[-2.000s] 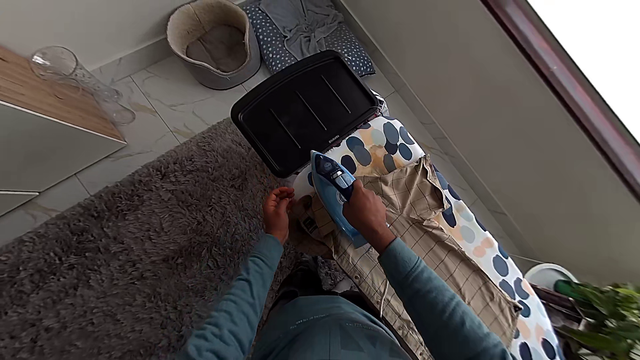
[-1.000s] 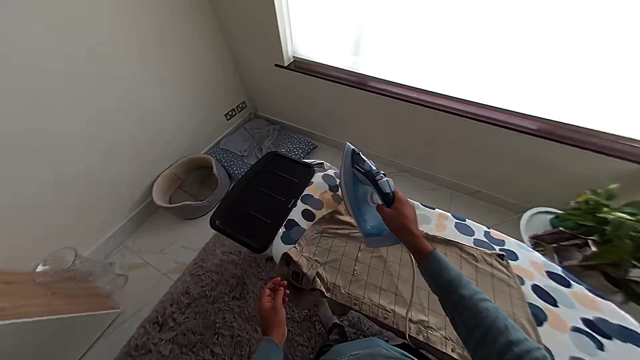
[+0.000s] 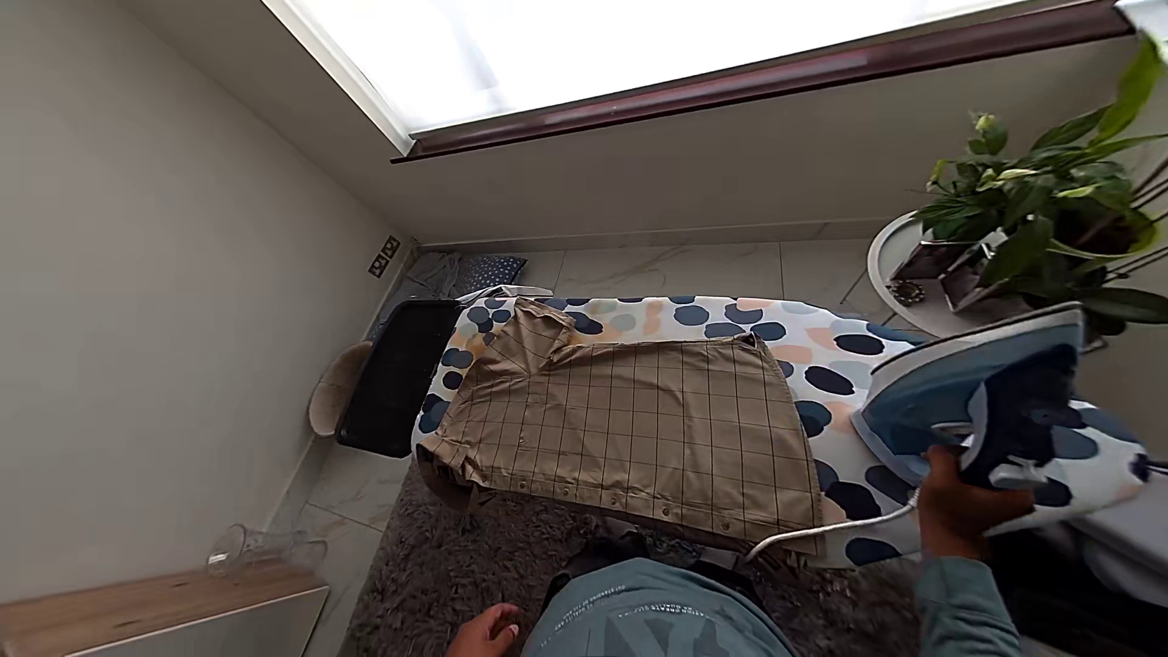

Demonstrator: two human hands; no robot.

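Note:
My right hand (image 3: 967,502) grips the handle of a blue steam iron (image 3: 967,392), held at the right end of the ironing board (image 3: 830,365) with its soleplate turned away from me. The iron's white cord runs left to the board's near edge. A beige checked shirt (image 3: 639,420) lies spread over the board's left and middle, its button edge along the near side and some creases at its left end. My left hand (image 3: 488,630) hangs low beside my body, off the board, with fingers curled and nothing visible in it.
At the board's left end is a black tray-like rest (image 3: 397,374), with a pet bed (image 3: 338,388) beyond it. A round white side table (image 3: 890,260) with a potted plant (image 3: 1095,210) stands at the back right. A wooden-topped cabinet (image 3: 155,602) bearing glassware is at lower left.
The iron, in my right hand, has moved off the shirt to the board's right end. My left hand has dropped away from the shirt's edge. The view has swung up and right.

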